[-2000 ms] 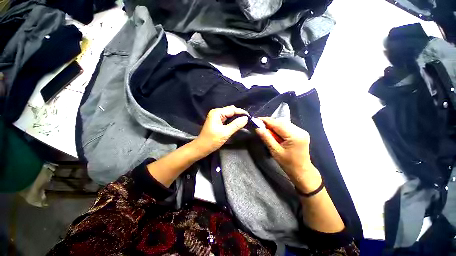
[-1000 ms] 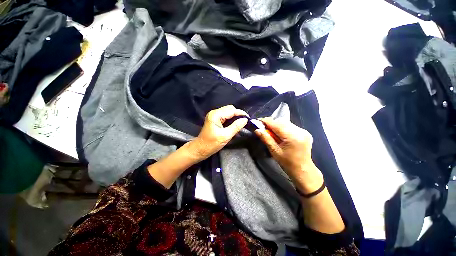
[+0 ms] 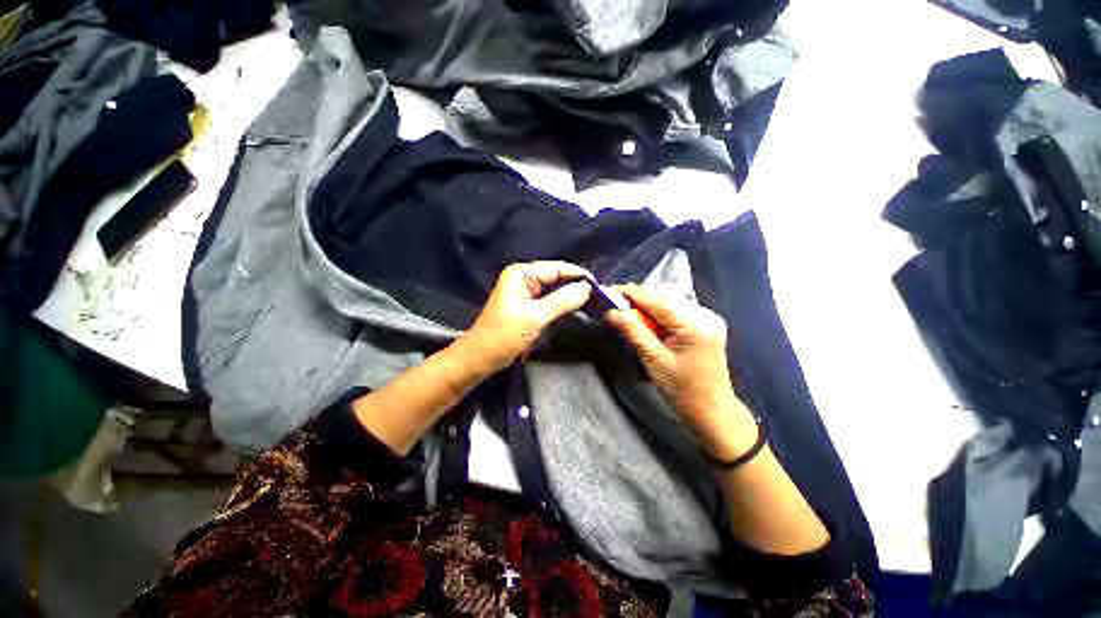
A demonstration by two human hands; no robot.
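Observation:
A black and grey denim jacket (image 3: pixel 471 223) lies spread in front of me, its grey wrong side showing at the left and near my lap. My left hand (image 3: pixel 529 316) pinches a narrow dark edge of it between thumb and fingers. My right hand (image 3: pixel 679 350) is close at the right, with its fingertips at the same edge. It holds a small orange-red tool (image 3: pixel 646 319), mostly hidden in the fingers; a pale tip shows at the edge. A dark placket with shiny buttons (image 3: pixel 524 413) hangs below my hands.
The white table (image 3: pixel 845 242) carries heaped denim garments (image 3: pixel 519 60) beyond my hands and more jackets (image 3: pixel 990 278) at the right. At the left are a dark garment pile (image 3: pixel 103 139), a phone (image 3: pixel 146 209) and a yellow strip. A green shape (image 3: pixel 42 392) is at the lower left.
My right hand and wrist have shifted slightly left, with less of the orange-red tool showing. My left hand still pinches the edge. A red spot at the far left edge is gone.

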